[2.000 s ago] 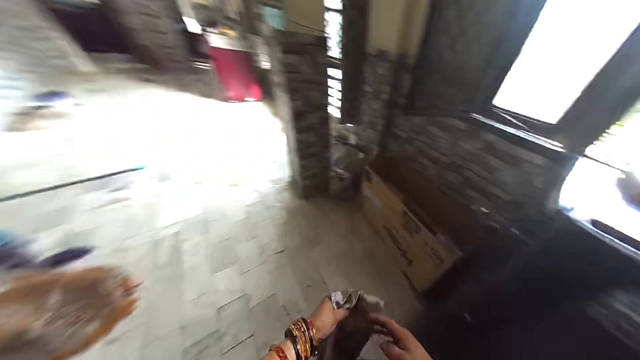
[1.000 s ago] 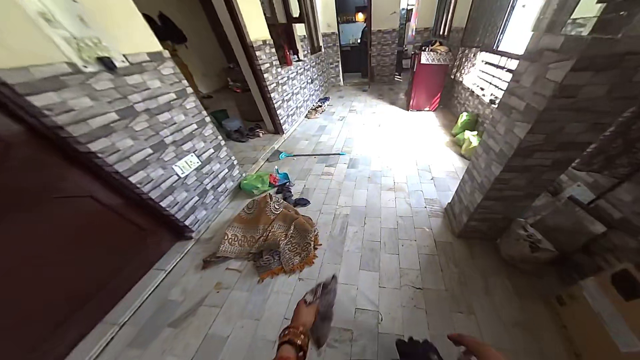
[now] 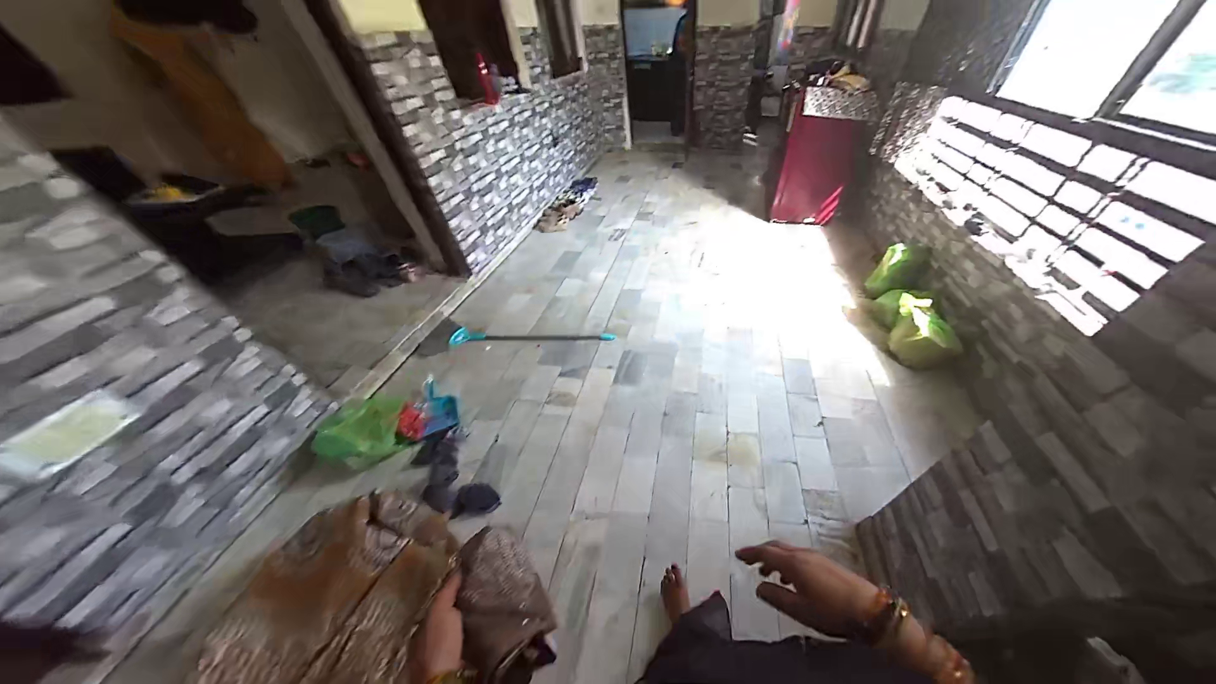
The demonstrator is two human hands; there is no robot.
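Observation:
My left hand [image 3: 442,622], at the lower left, grips a brown patterned cloth [image 3: 508,598]. Under and beside it a larger brown and tan patterned cloth [image 3: 332,589] spreads toward the left wall; whether the two are one piece I cannot tell. Bangles circle my right wrist, and my right hand [image 3: 807,581] hovers over the tiles with fingers apart, holding nothing. Below it are dark clothing and my bare foot [image 3: 674,591]. Just beyond the cloth lie dark footwear [image 3: 475,499], a green plastic bag [image 3: 361,432] and a blue dustpan [image 3: 440,410].
A long-handled tool with a turquoise head [image 3: 541,337] lies across the floor. Tied green bags [image 3: 921,332] rest by the right wall, near a red cabinet [image 3: 815,161]. Shoes [image 3: 567,204] line the left wall. A stone-clad pillar [image 3: 988,513] stands close at right; a doorway opens at left.
The patterned cloth lay on the floor apart from my hands one second ago; now my left hand is at it, gripping cloth. The view has moved closer to the bag and dustpan.

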